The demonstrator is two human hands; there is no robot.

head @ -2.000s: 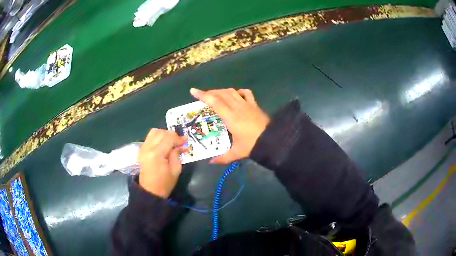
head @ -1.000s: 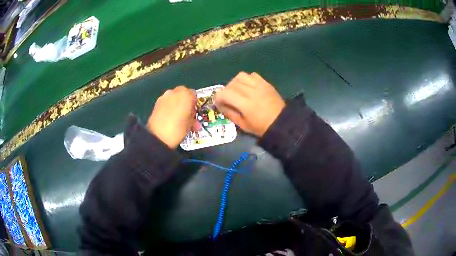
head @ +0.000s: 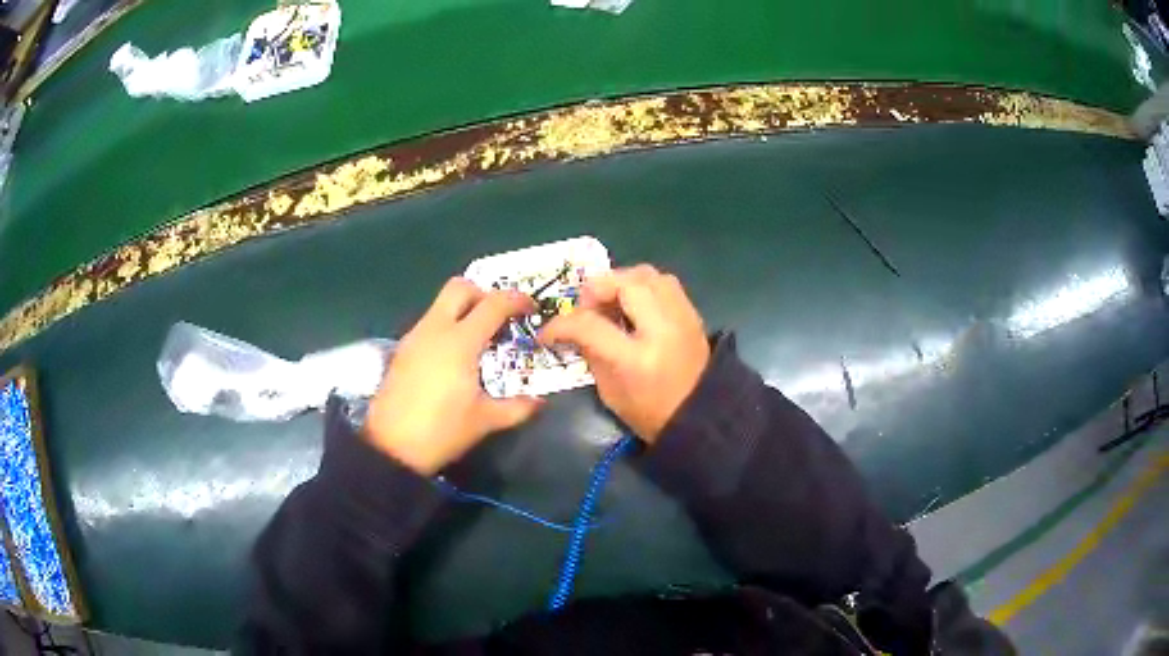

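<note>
The open white housing (head: 583, 254) lies on the dark green bench in front of me. Its circuit board (head: 554, 308) shows yellow, blue and dark parts with short dark wires. My left hand (head: 442, 378) holds the housing's left side, its fingertips over the board and its thumb by the lower left edge. My right hand (head: 641, 346) is at the right side, with thumb and index fingertips bent over the middle of the board. What lies between these fingertips is too small to tell. A white bundle in clear plastic (head: 276, 382) trails left of the housing, partly behind my left hand.
A blue coiled cord (head: 581, 532) runs down to the bench's front edge. A worn rail (head: 603, 126) divides bench and green conveyor (head: 449, 64). Another housing with board (head: 290, 49) and bagged bundle (head: 180, 71) lies on the conveyor. A blue-and-white filled tray (head: 36, 493) is at far left.
The housing on the conveyor has moved right. My right hand has gone from lying across the board to thumb and index bent over its middle. My left hand has shifted lower on the left side.
</note>
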